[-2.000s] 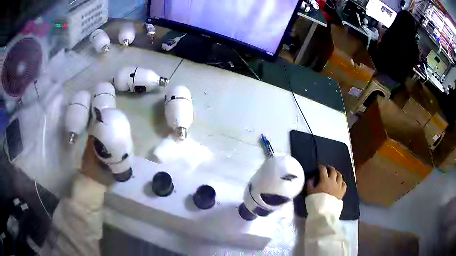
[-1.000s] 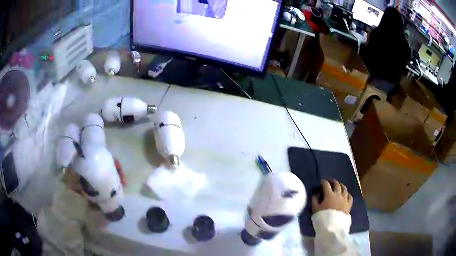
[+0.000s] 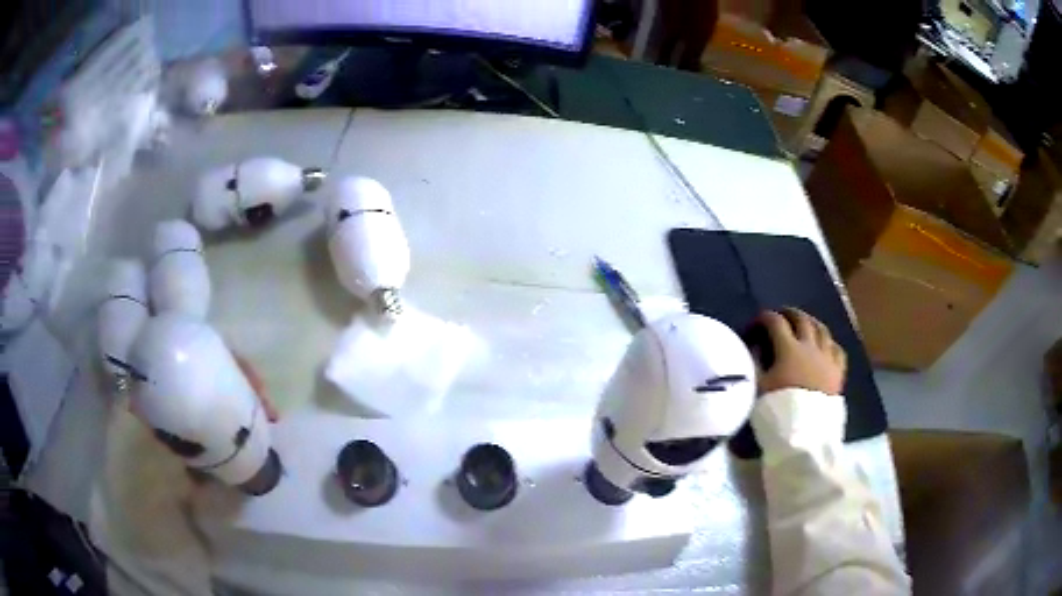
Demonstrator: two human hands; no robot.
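Observation:
A white bulb camera point(image 3: 198, 390) stands tilted in the left end of the white socket strip point(image 3: 431, 530). My left hand point(image 3: 259, 390) is wrapped around it from behind, mostly hidden, with fingertips showing at its right side. Another bulb camera point(image 3: 681, 390) sits in the right end socket. Two black sockets between them, a left one point(image 3: 367, 474) and a right one point(image 3: 487, 476), are empty. My right hand point(image 3: 804, 352) rests over the black mouse point(image 3: 759, 341), which it partly hides, on the black mouse pad point(image 3: 804, 279).
Loose bulb cameras lie behind the strip, one point(image 3: 368, 242) beside a crumpled white cloth point(image 3: 408, 363). A pen point(image 3: 618, 289) lies left of the pad. The monitor point(image 3: 431, 23) is at the back, cut off by the top edge. Open cartons point(image 3: 920, 279) stand on the right.
The view has tilted down, cutting off most of the monitor. My left hand has shifted from the left camera's near left side to behind it, fingertips at its right. My right hand remains at the mouse.

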